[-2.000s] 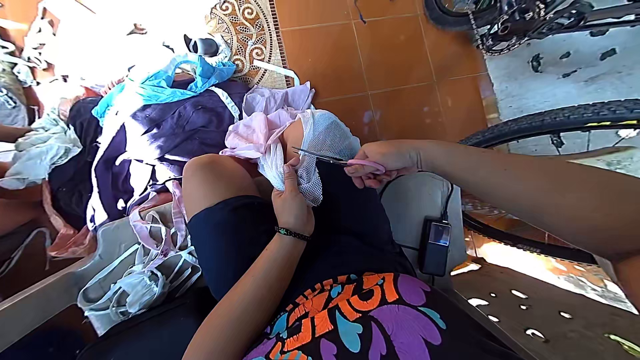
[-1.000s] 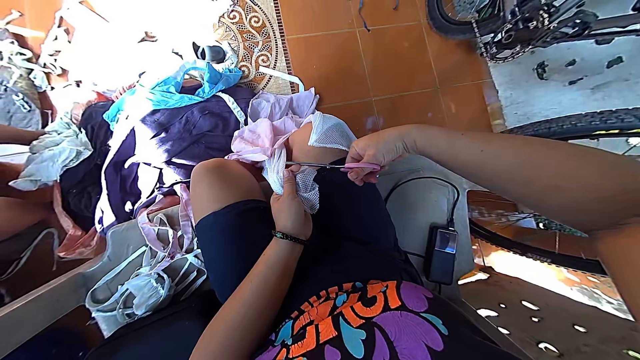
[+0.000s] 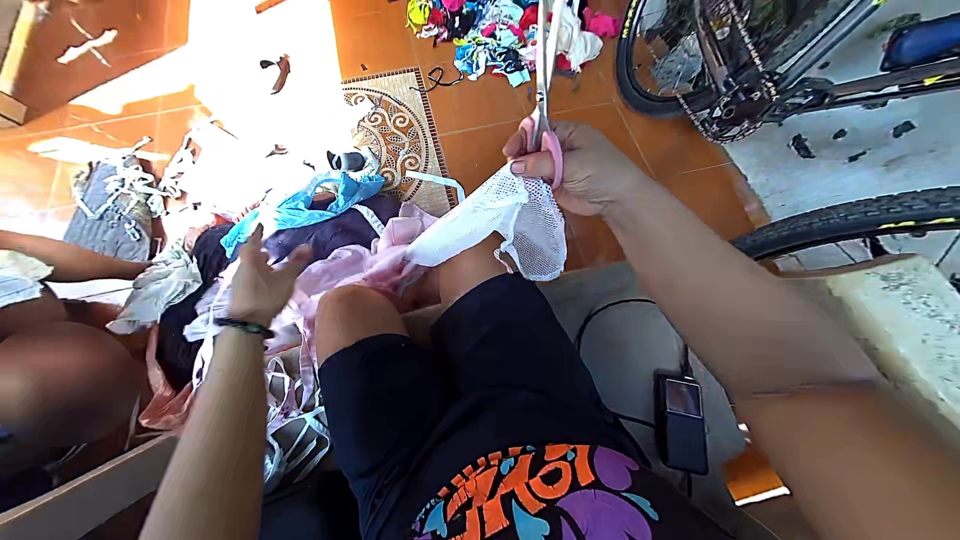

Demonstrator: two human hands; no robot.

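Note:
My right hand (image 3: 581, 169) holds pink-handled scissors (image 3: 547, 97), blades pointing up, and also pinches the edge of a white mesh cloth (image 3: 536, 225). The cloth hangs over my knee and runs into pink fabric (image 3: 360, 262) at the left. My left hand (image 3: 264, 281), with a dark bracelet at the wrist, is off the mesh; its fingers are spread over the heap of garments, near a light-blue cloth (image 3: 300, 206) and dark purple fabric (image 3: 330, 238). Nothing shows in its grasp.
A bicycle (image 3: 757, 97) stands at the upper right. Colourful scraps (image 3: 495, 41) lie on the tiled floor ahead. A black device (image 3: 681, 424) with a cable lies beside my thigh. Another person's arm (image 3: 75, 259) reaches in at the left, near a pale cloth (image 3: 161, 289).
My left hand has let go of the white mesh and moved left over the garments. My right hand has raised the scissors, blades now upward, and holds the mesh. The view has tilted up.

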